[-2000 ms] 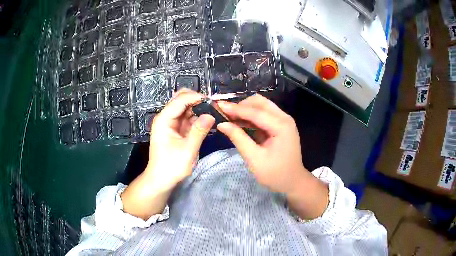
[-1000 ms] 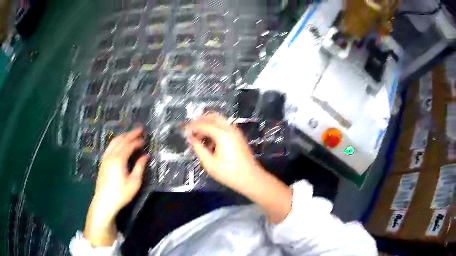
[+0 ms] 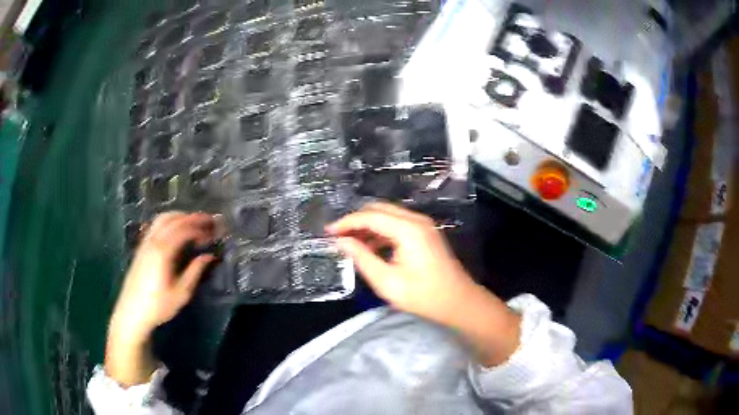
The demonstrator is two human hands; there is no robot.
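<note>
A large clear blister tray (image 3: pixel 255 265) lies in front of me, its pockets in rows, many holding black square housings (image 3: pixel 254 220). My left hand (image 3: pixel 166 263) is at the tray's front left, thumb and fingers apart, with nothing seen between them. My right hand (image 3: pixel 409 255) is over the tray's front right part, thumb and forefinger tips close together. Blur hides whether they pinch anything. A small parts tray (image 3: pixel 444 154) with dark compartments lies beyond my right hand.
At the right stands the white press (image 3: pixel 486 134) with black fixture blocks (image 3: pixel 595 136) on top. Its front has a red mushroom button (image 3: pixel 550 182) and a green-lit button (image 3: pixel 587 203). Labelled brown cartons (image 3: pixel 685 243) are at far right. Green mat (image 3: pixel 85 194) shows at left.
The black housing held between both hands two seconds ago is no longer seen in them. The hands have parted over the tray. The press's flat plate no longer covers the fixture blocks.
</note>
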